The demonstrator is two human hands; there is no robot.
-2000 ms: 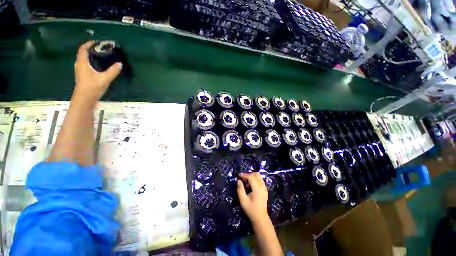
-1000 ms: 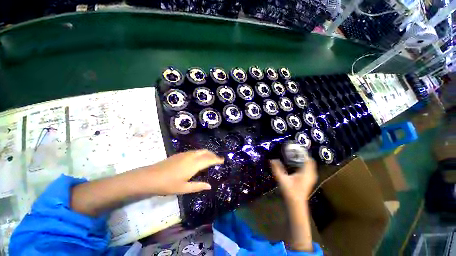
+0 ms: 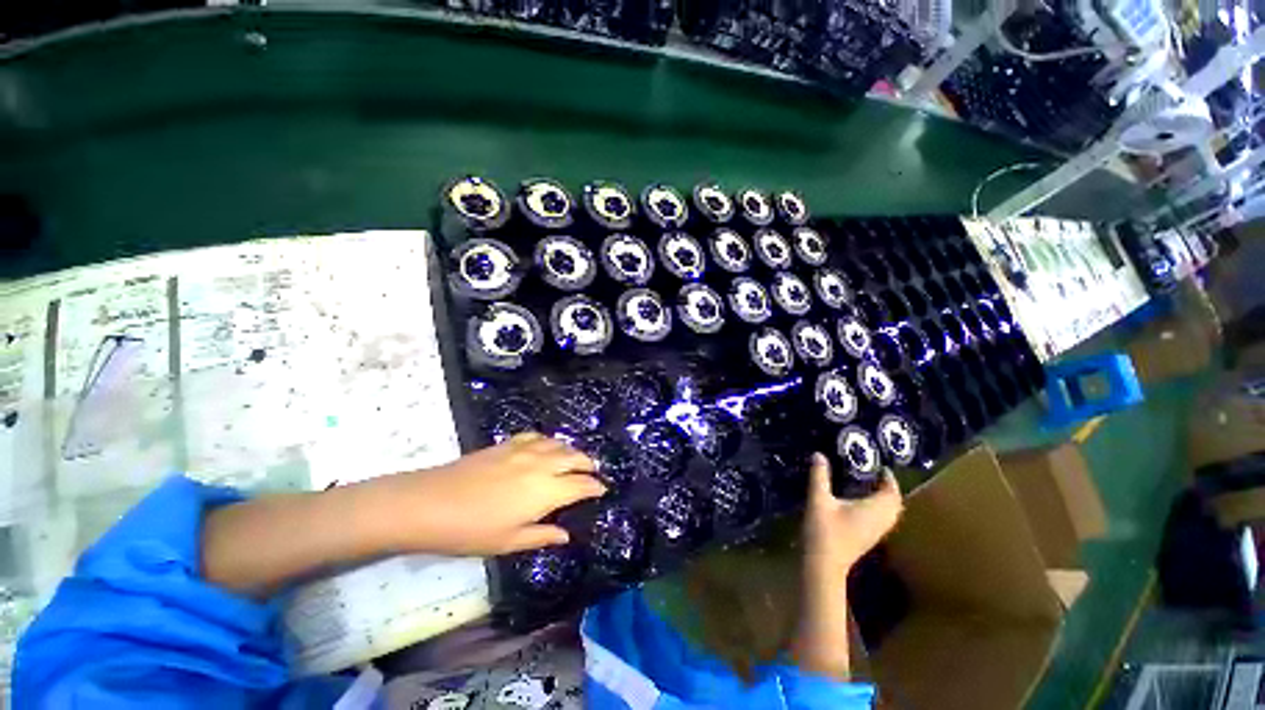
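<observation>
The glossy black blister tray (image 3: 624, 375) lies in front of me. Its three far rows hold black cylindrical units (image 3: 627, 260) with pale rings, and more units fill its right side. The pockets at its near left are empty. My right hand (image 3: 849, 516) is at the near right edge, thumb and fingers around the near side of a unit (image 3: 859, 451) seated in the tray. The fingertips are partly hidden by it. My left hand (image 3: 520, 497) rests empty on the tray's near left part, fingers slightly spread.
The green conveyor belt (image 3: 319, 139) runs behind the tray. A paper-covered worktop (image 3: 236, 361) lies left. A spare black tray (image 3: 943, 312) is on the right. An open cardboard box (image 3: 971, 555) is below the near edge, with a blue stool (image 3: 1093, 388) beyond. Black trays (image 3: 805, 42) stand across the belt.
My left hand has come from the belt, where it held a unit, to the tray. My right hand has lowered a unit into the near right row.
</observation>
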